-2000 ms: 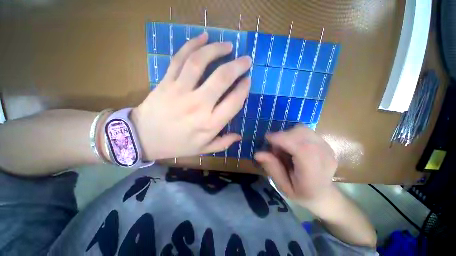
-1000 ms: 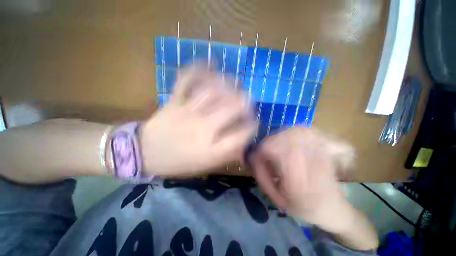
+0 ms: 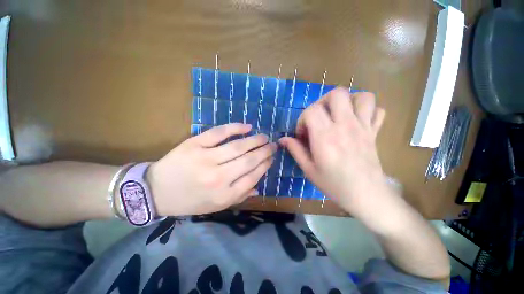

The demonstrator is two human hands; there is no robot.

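A blue cell panel [image 3: 230,109] lies on the brown tabletop in front of me, with thin silver wires running across it and sticking out past its far and near edges. My left hand [image 3: 215,166] lies over its near left part, palm down, with its fingers stretched toward the panel's middle. My right hand [image 3: 339,140] is bent over its right half, fingertips down on the cells. The two hands nearly meet near the panel's middle. I cannot tell if the right fingers pinch anything, as the hand hides what is under it.
White strips [image 3: 439,86] and a bundle of silver ribbon pieces [image 3: 450,143] lie at the right. Beyond them stand a grey canister [image 3: 499,69] and a black box with a yellow label [image 3: 474,192]. A pale strip [image 3: 6,92] is at the far left edge.
The panel shows lower in the picture. My left hand has moved down off its far part. My right hand has moved up and lies flatter over its right half.
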